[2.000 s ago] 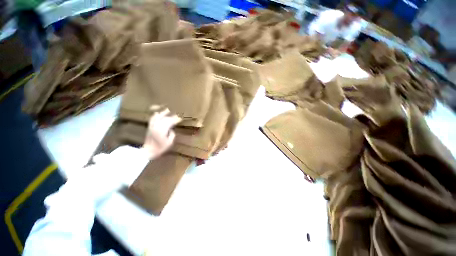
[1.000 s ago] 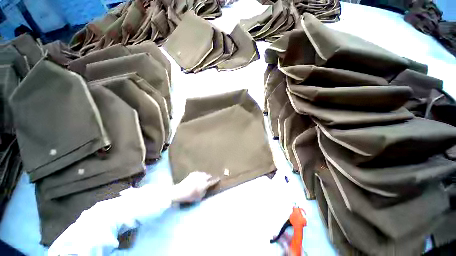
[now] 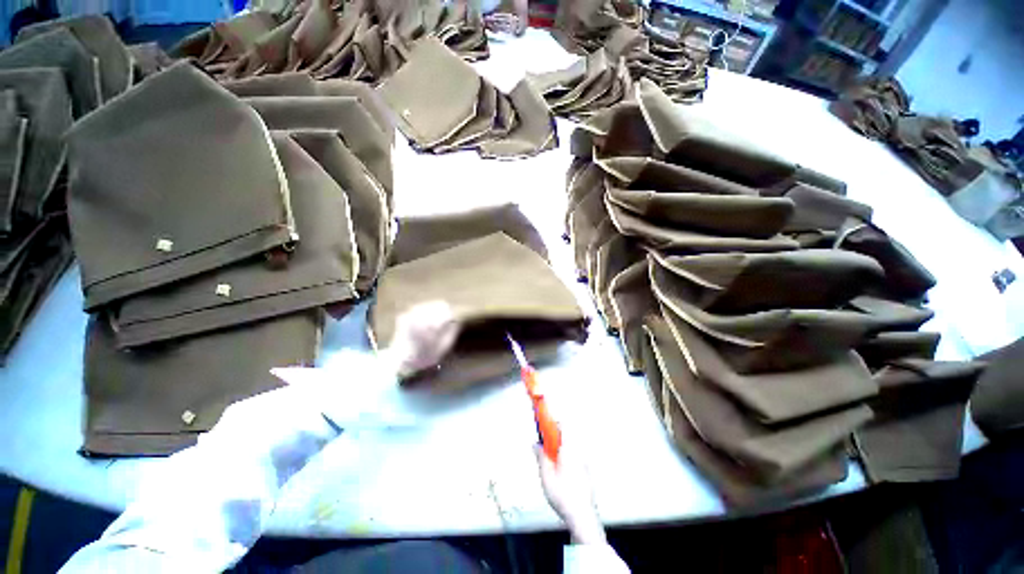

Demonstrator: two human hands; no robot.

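A brown fabric pouch (image 3: 483, 280) lies on the white table in front of me, its hemmed opening lifted and gaping dark toward me. My left hand (image 3: 424, 339) grips the left part of that opening. My right hand (image 3: 565, 488) holds an orange-red long-nosed tool (image 3: 541, 413), its thin metal nose pointing up at the dark opening. Whether the tip is inside or just in front of it, I cannot tell. Another pouch (image 3: 449, 228) shows beneath and behind it.
Overlapping pouches with small pale tags (image 3: 180, 179) lie at the left. A large fanned stack (image 3: 741, 280) leans at the right. A small group of pouches (image 3: 432, 95) lies at the far middle, with more stacks behind. The white table's (image 3: 449, 505) front edge is near me.
The pouch's opening, flat one second ago, is now lifted and gaping. My right hand has brought the orange tool up and left from the lower right to the opening.
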